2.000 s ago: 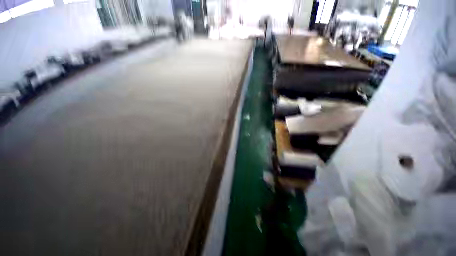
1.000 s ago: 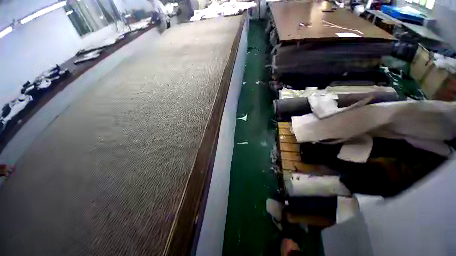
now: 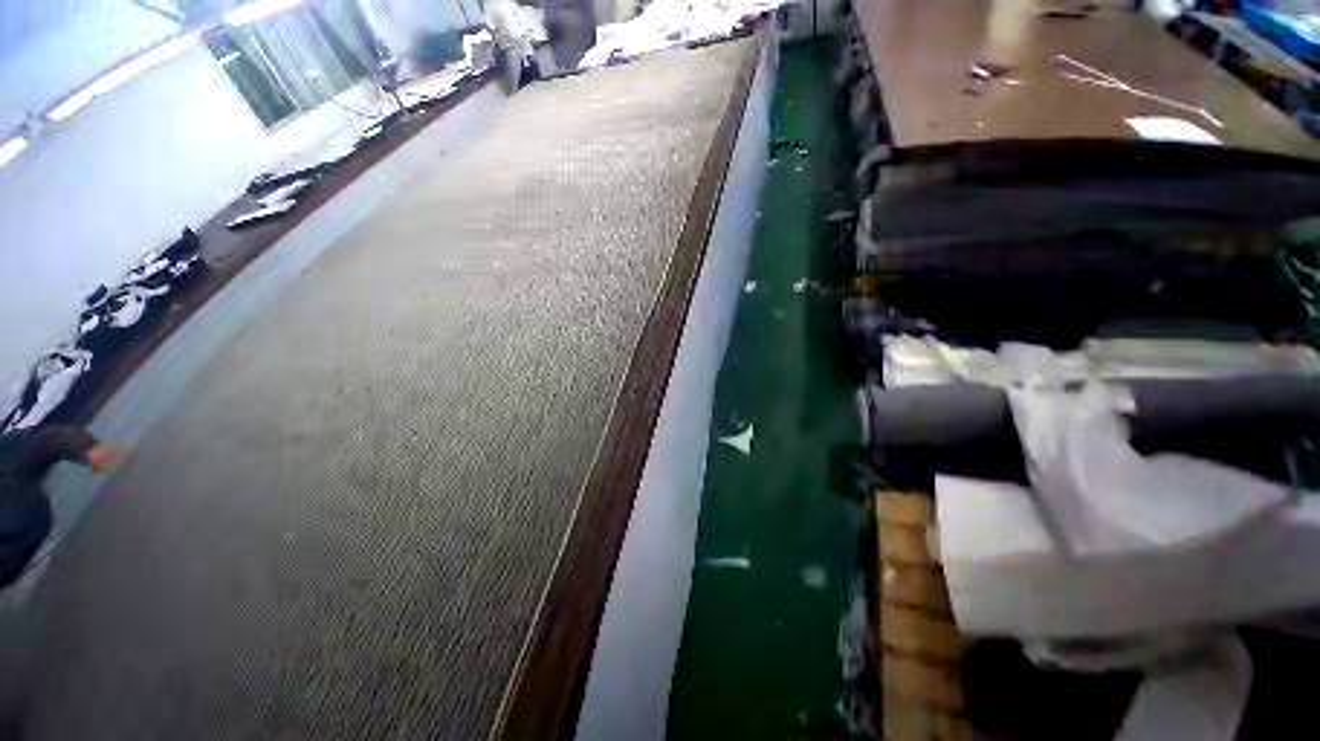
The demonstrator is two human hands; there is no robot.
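Note:
The patterned grey-brown fabric (image 3: 420, 377) lies spread along the long table and runs away from me to the far end. Its surface looks mostly flat, with fine lines and small light specks. Its straight long edge runs beside the dark brown table rim (image 3: 637, 420). Neither my left hand nor my right hand is in the picture.
Another person's hand (image 3: 102, 458) and dark sleeve are at the fabric's far left edge. The green floor aisle (image 3: 775, 478) holds white scraps. On the right are a grey roll (image 3: 941, 416), white wrapping (image 3: 1115, 557) and a brown-topped table (image 3: 1013, 73). Black-and-white pieces (image 3: 123, 290) lie behind left.
The view has sharpened and turned, so the table and aisle sit differently in the picture. More of the other person's arm now shows at the left.

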